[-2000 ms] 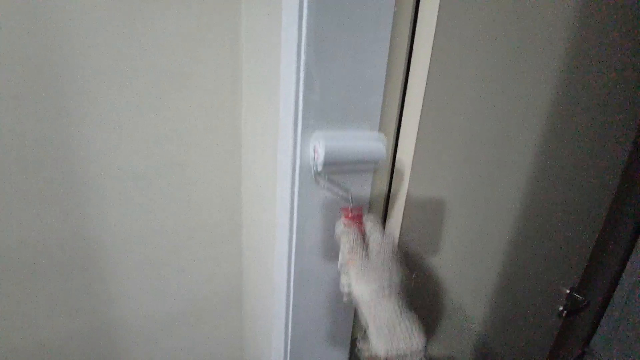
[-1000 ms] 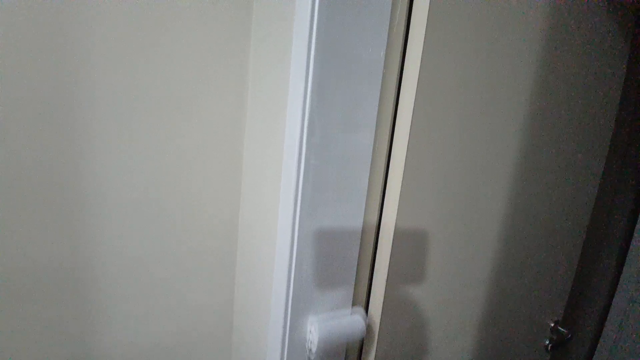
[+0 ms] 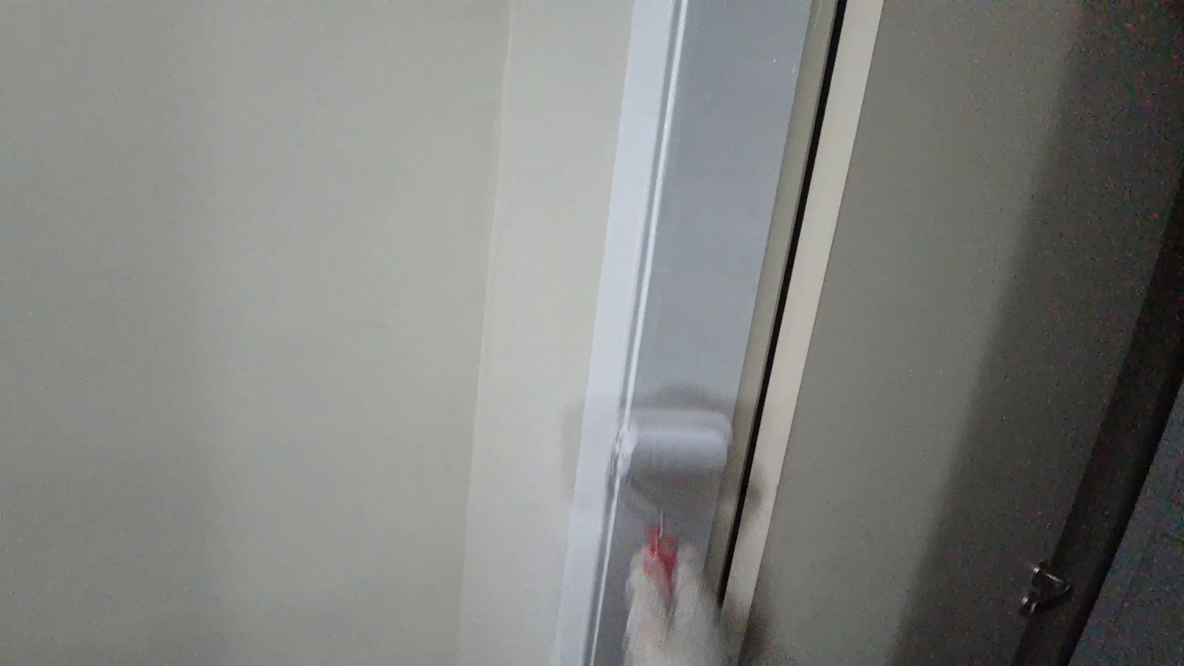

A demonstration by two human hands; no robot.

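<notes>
A gloved hand, which looks like my right hand (image 3: pixel 673 606), comes in from the bottom edge, blurred by motion. It is closed around the red handle of a paint roller (image 3: pixel 678 444). The white roller sleeve lies across the grey-white door frame (image 3: pixel 717 194), against its flat face. On the sleeve's left end, the wire arm runs down to the handle. My left hand is outside the view.
A pale wall (image 3: pixel 250 324) fills the left side, with a corner line beside the frame. Right of the frame, past a narrow dark gap, stands a beige door panel (image 3: pixel 916 305). A metal latch (image 3: pixel 1045 589) sits low at its right edge.
The roller and gloved hand were higher on the frame two seconds ago. A second ago the roller was near the bottom edge with the hand out of view; now it is higher again.
</notes>
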